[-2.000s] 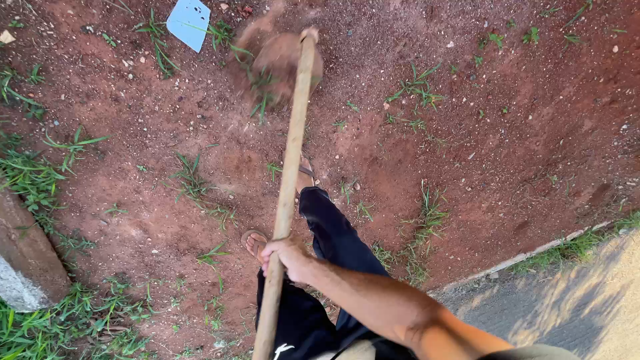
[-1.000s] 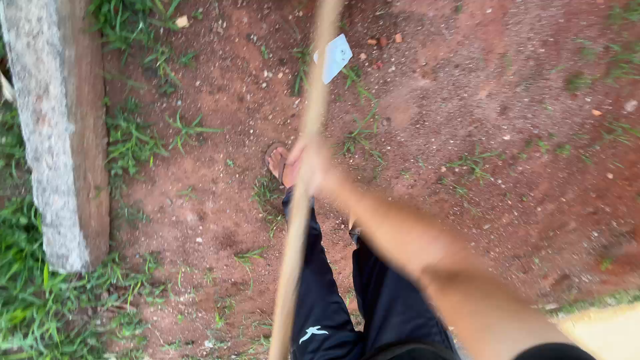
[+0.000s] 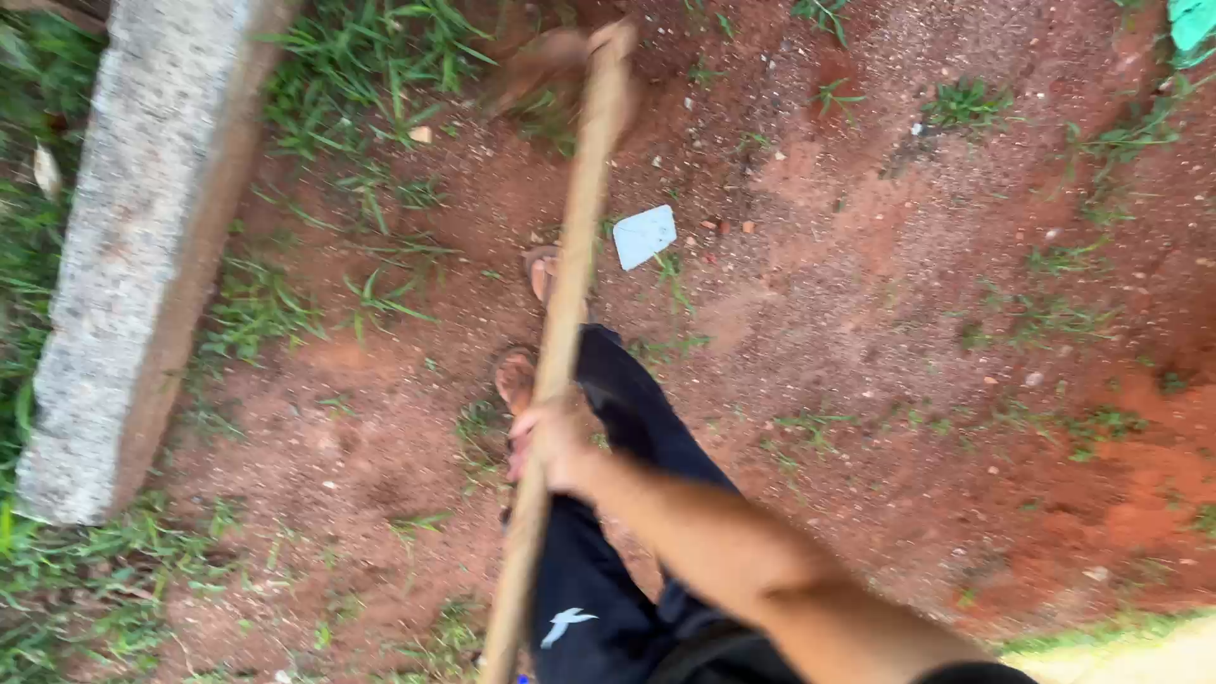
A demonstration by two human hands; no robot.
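My right hand (image 3: 556, 442) is closed around the long wooden handle (image 3: 578, 237) of what looks like a hoe, midway along its visible length. The handle slants from the bottom edge up to the blurred tool head (image 3: 551, 76), which is over soil and grass at the top. My left hand is out of view. Behind the handle are my feet in sandals (image 3: 514, 375) and dark trousers. A pale flat piece (image 3: 645, 236) lies on the red soil just right of the handle.
A concrete beam or post (image 3: 142, 237) lies at the left amid tall grass (image 3: 370, 76). Weed tufts (image 3: 964, 103) and small stones dot the soil. A green item (image 3: 1192, 28) is at the top right corner, and a pale paved edge (image 3: 1130, 655) at the bottom right.
The view has shifted strongly left, bringing more of the concrete piece in. My right hand keeps hold of the handle. The tool head, out of frame one second ago, is visible again at the top.
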